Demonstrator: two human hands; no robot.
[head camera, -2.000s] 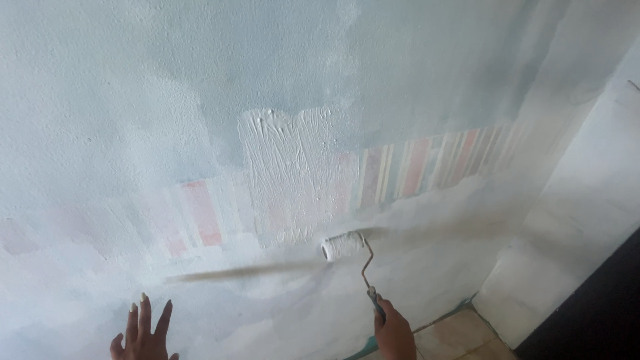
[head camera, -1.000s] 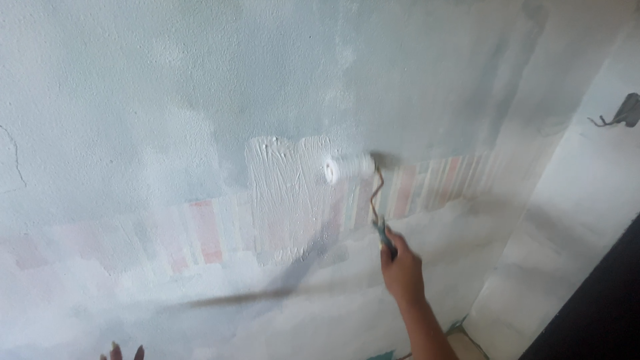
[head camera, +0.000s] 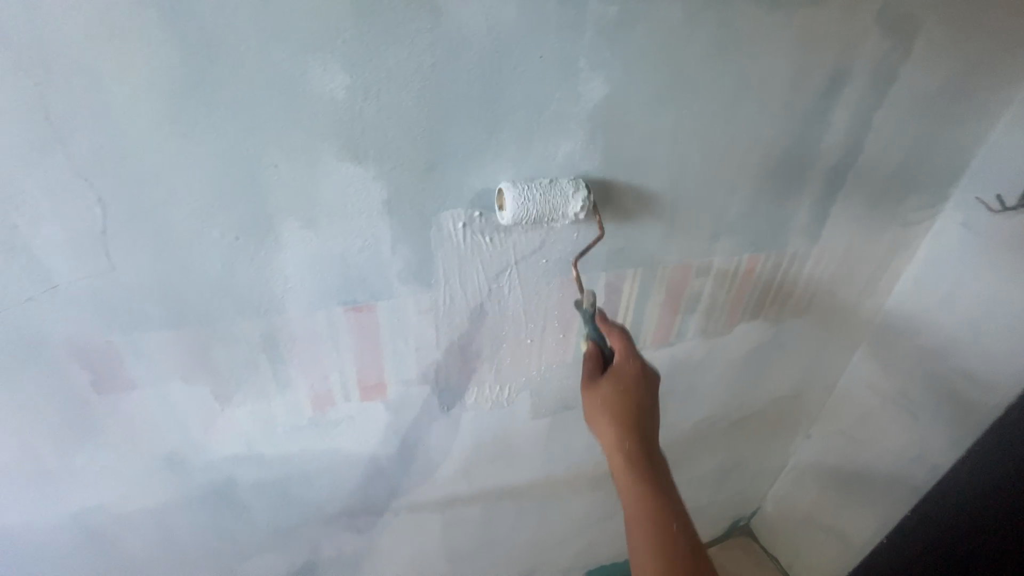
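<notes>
My right hand grips the green handle of a small paint roller, right of centre. The roller's white, paint-loaded sleeve lies against the grey-blue wall, at the top of a patch of thick wet white paint. Its bent wire frame runs down from the sleeve's right end to the handle. The patch covers part of a faded striped band with pink, cream and grey stripes. My left hand is out of view.
At the right the wall meets an adjoining pale wall, where a dark hook-like thing sticks out. A dark surface fills the lower right corner. Beige floor shows at the bottom, near a green edge. A thin crack runs down the wall at the left.
My right hand has moved the roller up the wall, from below the striped band to the patch's top. My left hand, earlier at the bottom left, has gone out of view.
</notes>
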